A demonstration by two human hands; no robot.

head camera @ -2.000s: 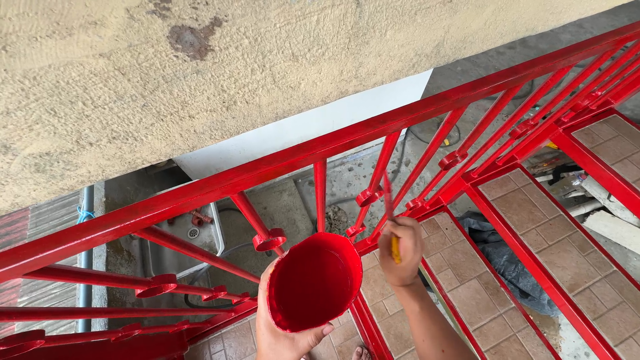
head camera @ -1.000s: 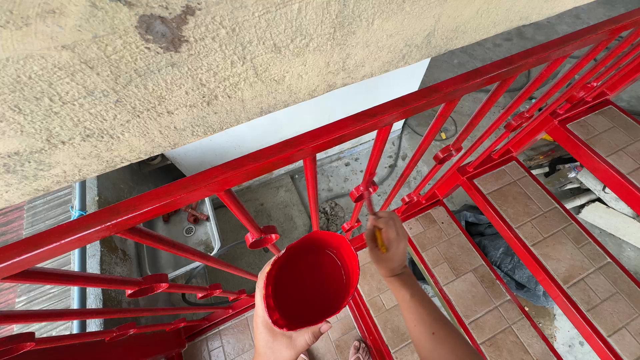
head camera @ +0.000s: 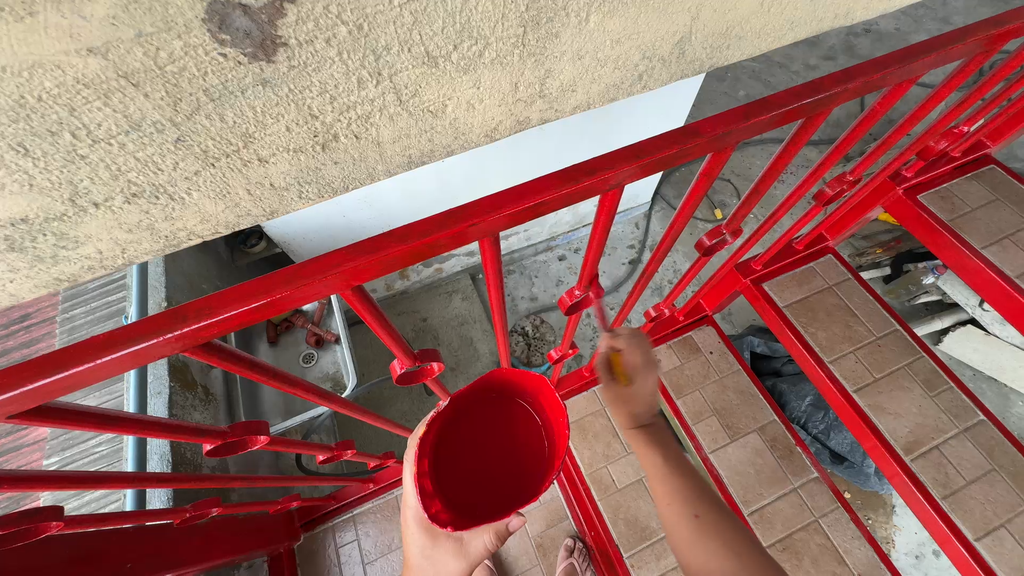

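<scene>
My left hand [head camera: 452, 532] holds a round container of red paint [head camera: 494, 448] at the bottom centre, with the thumb on its near right side. To its right, my right hand [head camera: 630, 376] grips a paintbrush [head camera: 616, 366] by its yellow handle. The red-coated end of the brush points up and left at a ring [head camera: 582, 296] on a baluster of the red metal railing [head camera: 480, 210]. The bristles are blurred, so contact with the ring cannot be told for certain.
Tiled stair treads [head camera: 836, 308] in red metal frames climb to the right. A rough cream wall [head camera: 416, 88] lies beyond the handrail. Below stand a sink [head camera: 280, 368] with pipe fittings, and a dark plastic sheet [head camera: 824, 424] under the treads. My feet in sandals show at the bottom.
My right hand has shifted slightly beside the ringed baluster, with the brush still in it. My left hand still holds the paint container.
</scene>
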